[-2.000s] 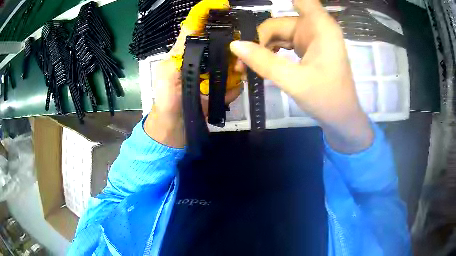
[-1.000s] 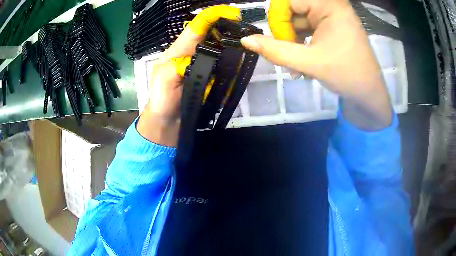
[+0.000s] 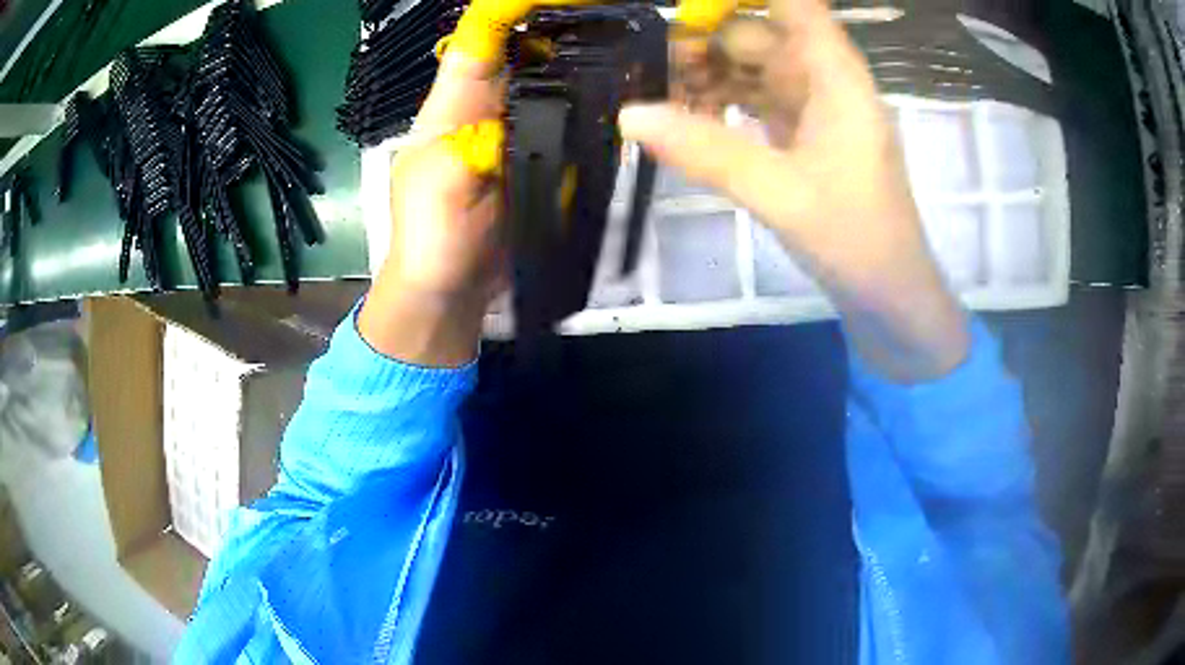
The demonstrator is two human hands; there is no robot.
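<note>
A bunch of black watches (image 3: 552, 195) hangs by its straps between my hands at the top centre, blurred. My left hand (image 3: 448, 195), with yellow finger cots, is closed around the left side of the bunch. My right hand (image 3: 793, 156) is at the right side, its thumb and a yellow-cotted finger at the strap at the bunch's right edge. The fingertips are blurred. The white compartment tray (image 3: 845, 309) lies behind and below my hands. Nested rows of black watches (image 3: 396, 78) lie on its upper left.
Loose watch piles (image 3: 195, 143) lie on the green bench (image 3: 341, 247) at the left. An open cardboard box (image 3: 124, 429) with a white grid tray (image 3: 202, 442) is low left. Clear plastic (image 3: 1007, 46) shows at upper right.
The watches have moved up slightly and the straps have swung. My right hand has moved left and down a little from a second ago, its fingers changing position at the bunch.
</note>
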